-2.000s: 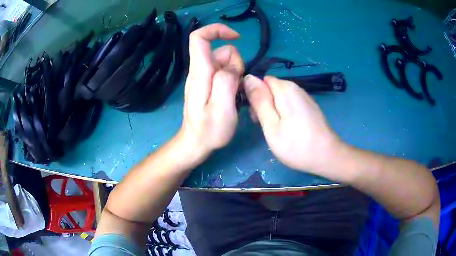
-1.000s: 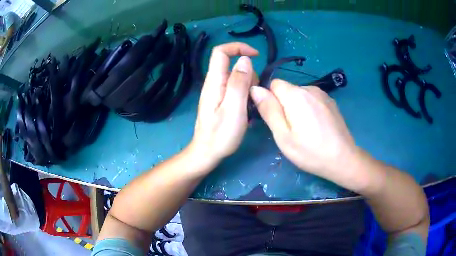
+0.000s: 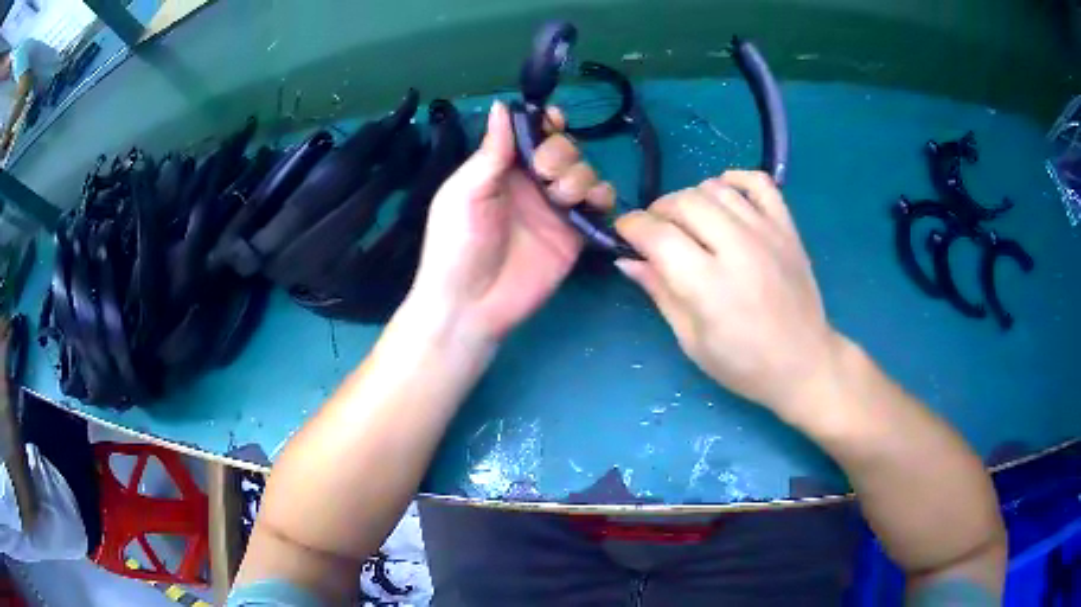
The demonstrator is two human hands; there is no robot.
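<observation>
A black headband (image 3: 768, 109) is held in both bare hands above the bench mat, its arc opening upward and away. My left hand (image 3: 510, 225) grips its left part, with the thumb and fingers around the band and the left tip sticking up above them. My right hand (image 3: 735, 279) grips the lower right part; the right end rises beyond the fingers. Part of the band is hidden behind the fingers. Another black headband with a yoke (image 3: 625, 104) at its end lies on the mat behind my left hand.
Heaps of black headbands (image 3: 154, 279) lie on the left of the bench mat (image 3: 569, 415). Several loose yokes (image 3: 963, 237) lie on the right. A clear plastic bag (image 3: 1067, 148) is at the far right edge. A red stool (image 3: 148, 510) and blue crate (image 3: 1043, 522) show below.
The hands have spread slightly and turned, and the headband is now raised with both ends showing upward. The view has tilted, so the bench items sit lower.
</observation>
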